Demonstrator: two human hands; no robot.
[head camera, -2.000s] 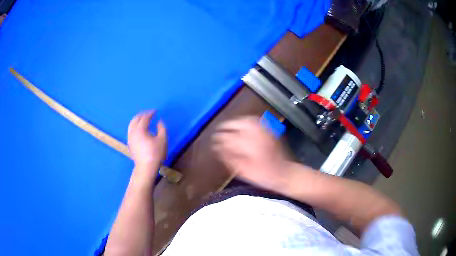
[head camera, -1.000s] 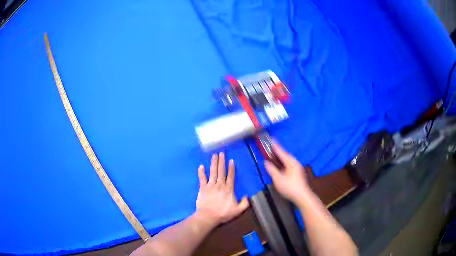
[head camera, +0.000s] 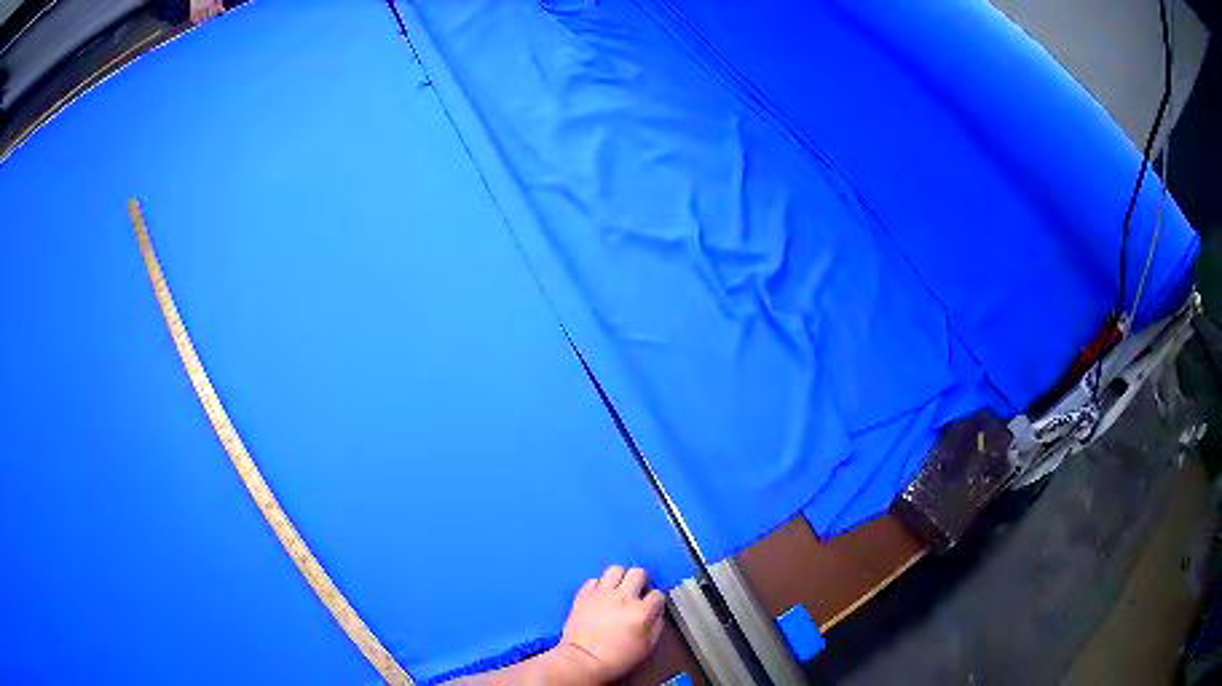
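Bright blue cloth (head camera: 362, 308) lies flat over the table on the left. A narrow dark slit runs through the cloth from the grey metal rail (head camera: 730, 623) to the far edge. My left hand (head camera: 614, 627) is at the near cloth edge just left of the rail, with its fingers curled; whether it pinches the cloth is hidden. My right hand is not in view. A long pale wooden stick (head camera: 248, 469) lies on the cloth at the left. The cutter is not in view.
Wrinkled blue cloth (head camera: 710, 255) lies right of the slit. A dark wrapped block (head camera: 958, 480) stands at the near right table edge. A blue piece (head camera: 801, 631) is beside the rail. Another person's hand (head camera: 205, 10) shows at the far left edge. Cables hang at the right.
The cutter and my right hand have gone out of view. A slit now runs through the cloth beyond the rail. My left hand has changed from spread flat to curled.
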